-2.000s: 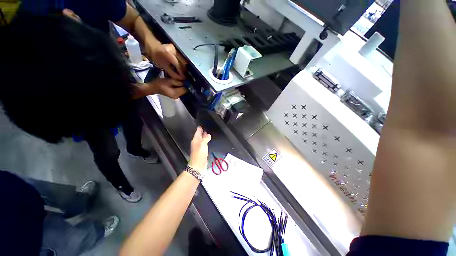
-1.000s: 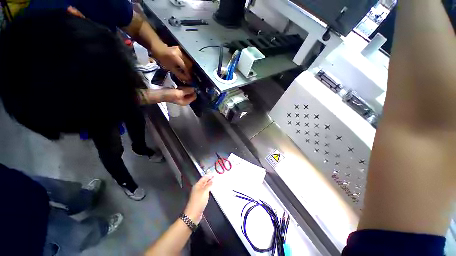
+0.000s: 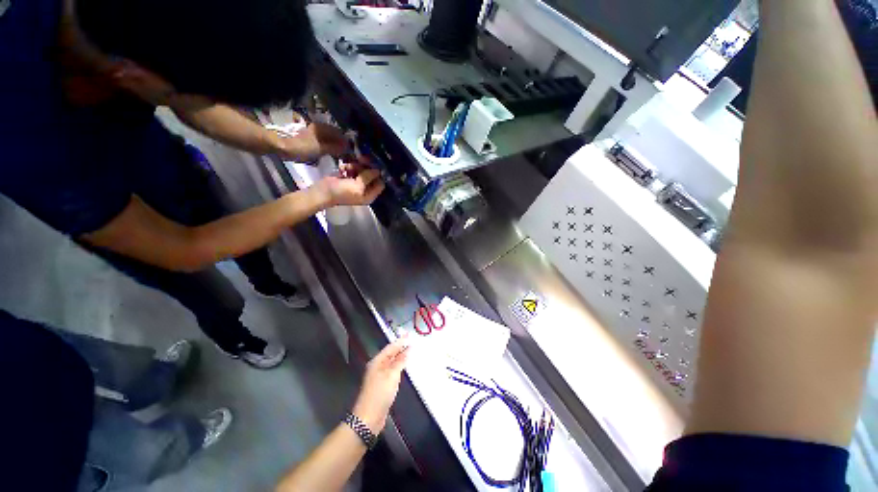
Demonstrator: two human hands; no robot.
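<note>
My left hand (image 3: 385,367), with a metal watch on the wrist, is at the edge of the white sheets on the ledge. Its fingertips are together, and I cannot tell if they hold anything. Red-handled scissors (image 3: 428,317) lie just beyond it, beside a white paper (image 3: 472,334). A coil of dark cable or tubing (image 3: 499,432) lies nearer me on the white surface. My right forearm runs up the right side, and its hand is cut off by the top edge.
Another person's hands (image 3: 354,183) work under the edge of a grey metal plate (image 3: 385,91), with something small and red at the fingers. Blue tubes (image 3: 451,133) pass through its hole. A perforated white cover (image 3: 616,259) stands right. Another person's legs show lower left.
My left hand has drawn back from the ledge's middle to the sheet edge. The other person's head has moved up and left, uncovering their arms, and a red thing now shows at their fingers.
</note>
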